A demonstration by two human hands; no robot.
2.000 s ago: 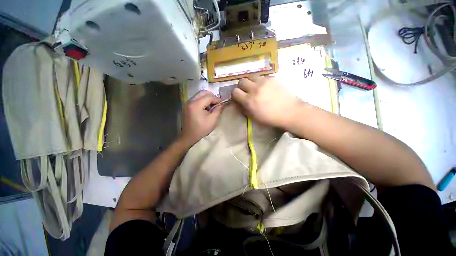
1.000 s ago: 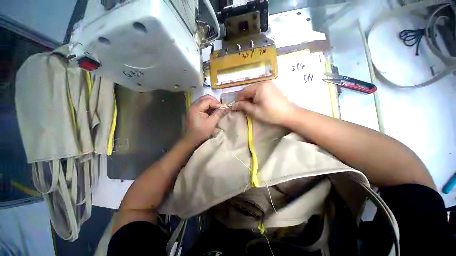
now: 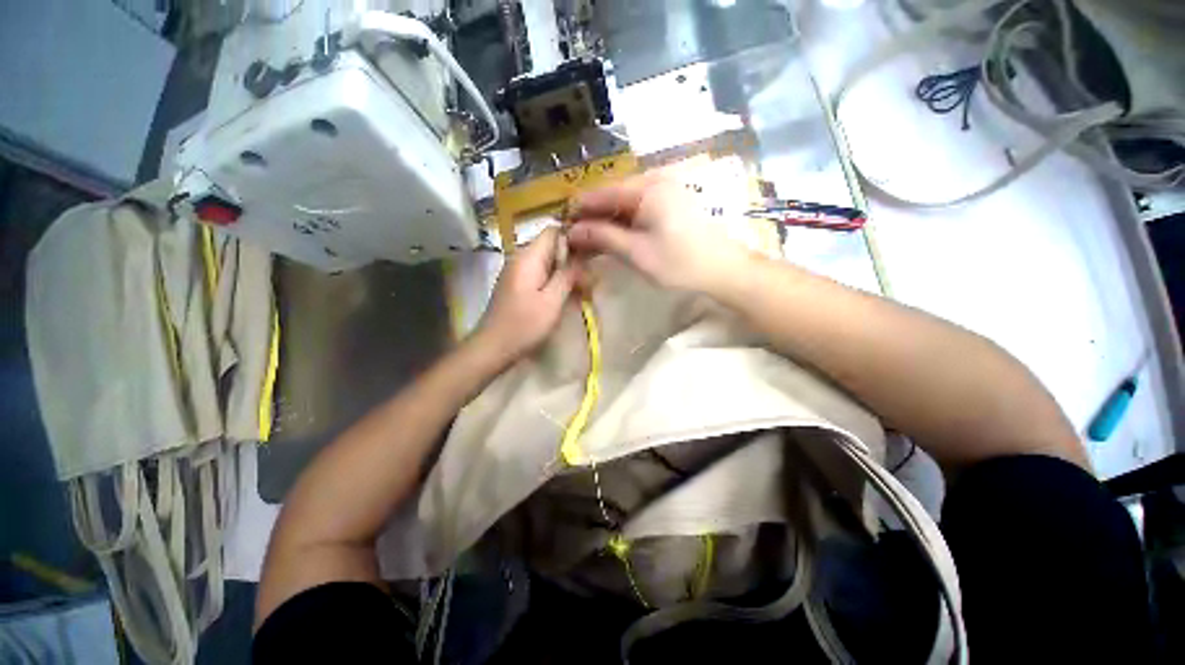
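A beige bag body (image 3: 676,377) lies over the table's front edge and my lap, with a yellow binding tape (image 3: 593,370) down its middle. My left hand (image 3: 530,288) grips the bag's far edge. My right hand (image 3: 650,231) pinches the same edge beside it, fingertips close together. What lies between the fingertips is too small to tell. Both hands are at the near side of the yellow clamp frame (image 3: 520,198) and partly cover it. A bag strap (image 3: 897,500) loops down at the right.
The white machine head (image 3: 331,169) with a red button stands at upper left. Stacked beige bags (image 3: 111,338) hang left of the dark metal plate (image 3: 344,357). Thread snips (image 3: 819,216) lie right of the clamp. A black cord (image 3: 946,88) and a blue stick (image 3: 1112,409) lie further right.
The view has shifted, so the clamp and table items sit further left. Both hands have moved up against the clamp frame, raising the bag edge with them. The yellow tape now bends more.
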